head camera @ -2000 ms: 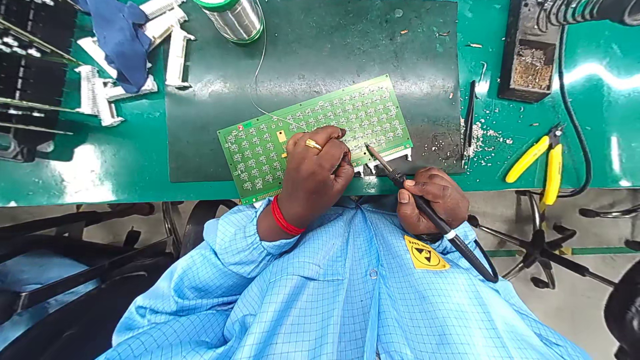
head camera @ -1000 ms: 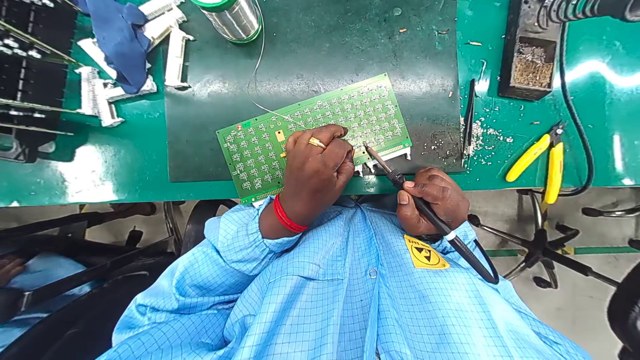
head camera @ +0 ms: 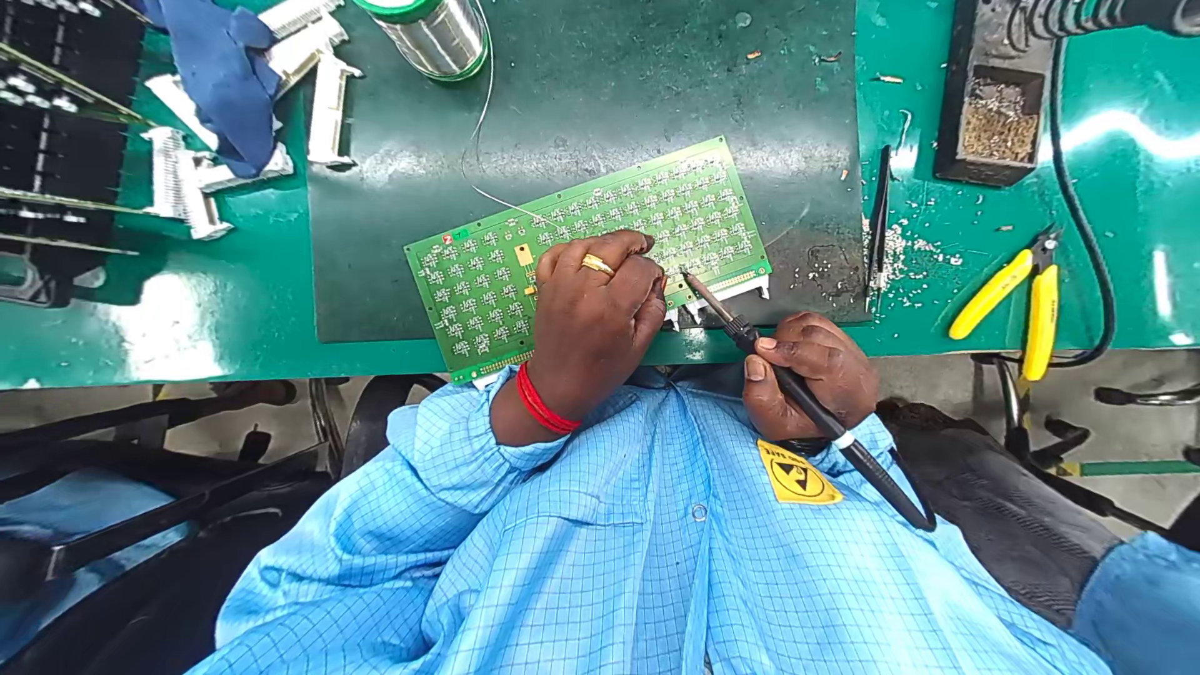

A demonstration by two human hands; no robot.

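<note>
A green printed circuit board (head camera: pixel 497 272) lies tilted on a dark mat, its face covered with rows of small solder joints. White connectors (head camera: pixel 722 298) show along its lower right edge. Over the middle of the board is my left hand (head camera: pixel 600 309), fingers closed on solder wire (head camera: pixel 511 203) that runs from a spool (head camera: pixel 436 37) at the top. The wire's end is hidden by the fingers. My right hand (head camera: pixel 816 370) grips a soldering iron (head camera: pixel 741 330) by its black handle. The iron's tip is at the board's lower right part, just right of my left fingertips.
Right of the mat lie black tweezers (head camera: pixel 878 225), scattered clippings (head camera: pixel 909 262) and yellow-handled cutters (head camera: pixel 1031 291). An iron stand with a cleaning tray (head camera: pixel 956 141) and a cable is farther right. White connectors (head camera: pixel 328 112), a blue cloth (head camera: pixel 225 84) and more boards (head camera: pixel 56 197) are at the left.
Part of a blue sleeve or garment has come into view at the lower right edge. My hands, the iron and the board stay nearly in place.
</note>
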